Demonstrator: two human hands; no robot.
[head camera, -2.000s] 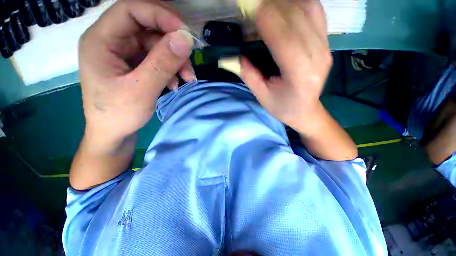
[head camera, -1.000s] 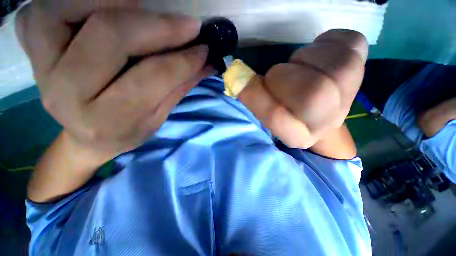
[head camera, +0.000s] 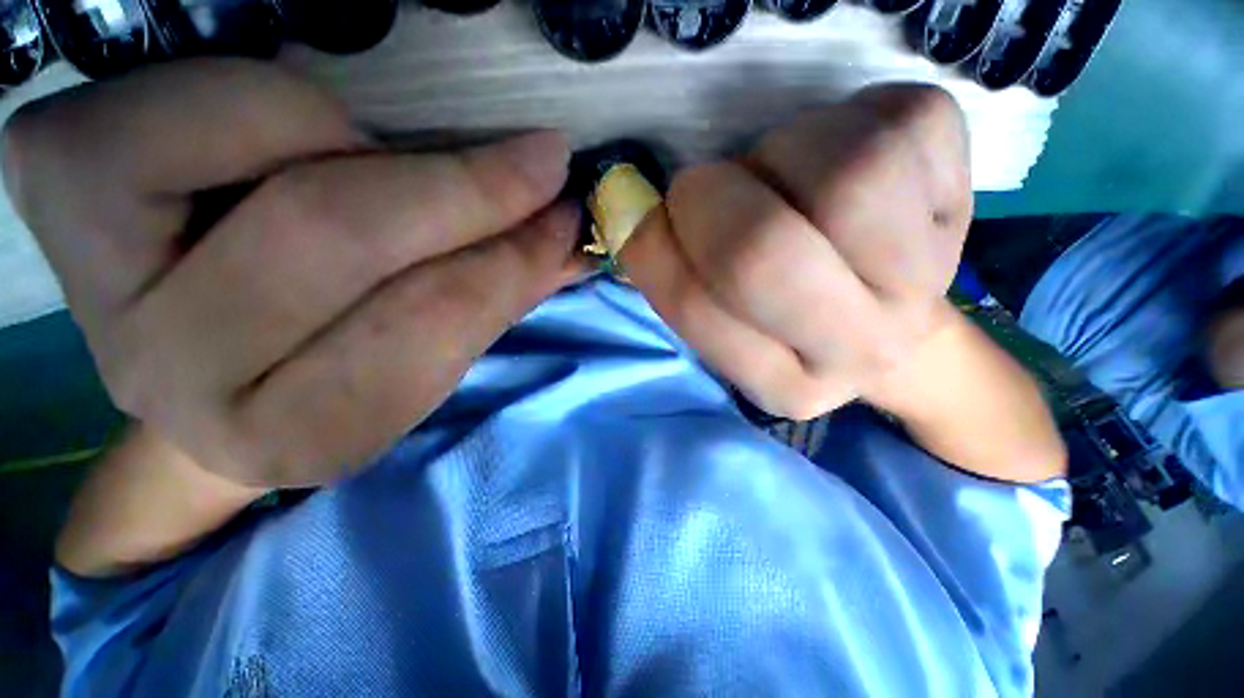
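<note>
A small black plastic housing (head camera: 630, 154) shows between my two hands, mostly hidden by the fingers. My left hand (head camera: 307, 273) pinches it between thumb and finger from the left. My right hand (head camera: 819, 252) has a yellow-tan tape wrap (head camera: 624, 207) on its thumb, which lies against the housing from the right. The right fingers are curled, and whether they hold a small part of their own cannot be seen.
Rows of black housings (head camera: 587, 30) stand along the top on a white board (head camera: 478, 85). The green mat (head camera: 1146, 137) shows at the right. A person's blue sleeve (head camera: 1112, 307) is at the right edge, above dark items on the floor.
Two seconds ago the housing lay apart from my left hand, which held a thin clear bit. Now my left hand grips the housing and my right thumb touches it. The housing rows have come into view above.
</note>
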